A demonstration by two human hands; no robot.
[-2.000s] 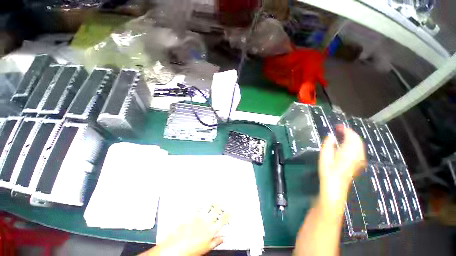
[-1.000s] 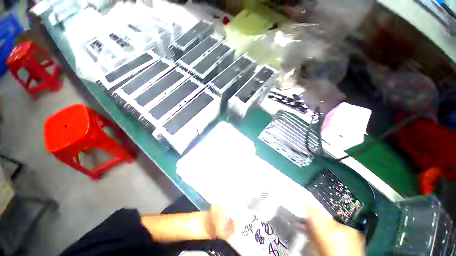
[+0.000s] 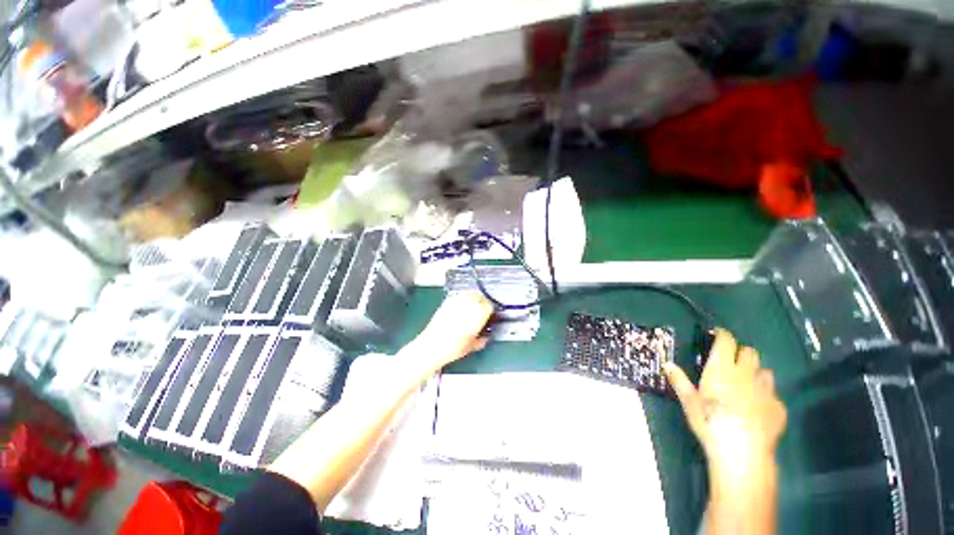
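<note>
My left hand [image 3: 460, 326] reaches across to the slotted metal plate [image 3: 515, 322], its fingers at the plate's near left part; the grip is unclear. My right hand [image 3: 735, 399] is beside the right end of the dark screw tray [image 3: 617, 350]. The black screwdriver [image 3: 703, 347] shows between its thumb and fingers, the rest hidden by the hand; whether the fingers are closed on it is unclear. A narrow grey strip [image 3: 507, 468] lies across the white work paper [image 3: 544, 413], above handwritten marks.
Finned housings [image 3: 246, 395] stand in rows at left, with clear plastic [image 3: 89, 340] beyond. More dark housings [image 3: 837, 287] stand at right. The black cord [image 3: 607, 291] loops behind the tray. A white folded card [image 3: 554, 230] and red cloth [image 3: 743, 131] are at the rear.
My left hand has moved from the work paper to the slotted plate. My right hand has moved from the paper to the screwdriver. The view has swung back rightward.
</note>
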